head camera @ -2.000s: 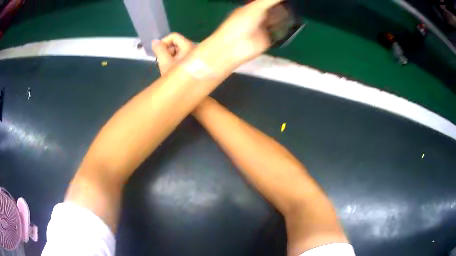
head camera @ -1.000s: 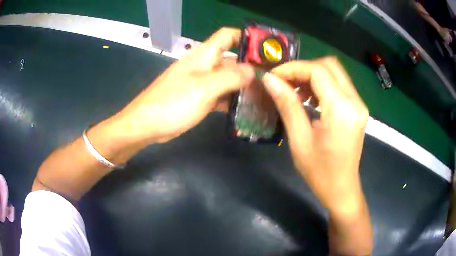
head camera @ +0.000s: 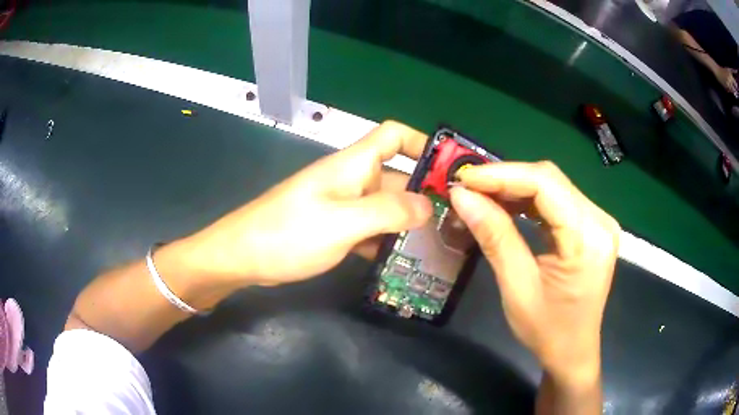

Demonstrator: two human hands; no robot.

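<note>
The phone unit (head camera: 429,251) is held above the bench, tilted, its open inside facing me and its red end up and away. My left hand (head camera: 348,203) grips its left side, thumb over the inner edge. The red speaker holder (head camera: 442,166) fills the far end. The round loudspeaker (head camera: 460,168) with a yellow centre sits in it, partly covered by my right fingers. The green circuit board (head camera: 413,284) with silver metal parts shows at the near end. My right hand (head camera: 539,231) has thumb and forefinger pinched at the loudspeaker's near edge; a tiny pale thing shows between the tips, too small to name.
A grey-white post (head camera: 279,61) stands on the white edge rail (head camera: 121,77). Beyond it, the green conveyor (head camera: 389,73) carries several phones (head camera: 602,134) at the right. A pink fan (head camera: 12,336) is at the left edge. A person's arm (head camera: 705,53) shows at the top right.
Since one second ago, the phone sits lower in view and tilts more to the right, with more of its board exposed. My right fingertips have moved up onto the loudspeaker's edge. Earlier my arms were crossed.
</note>
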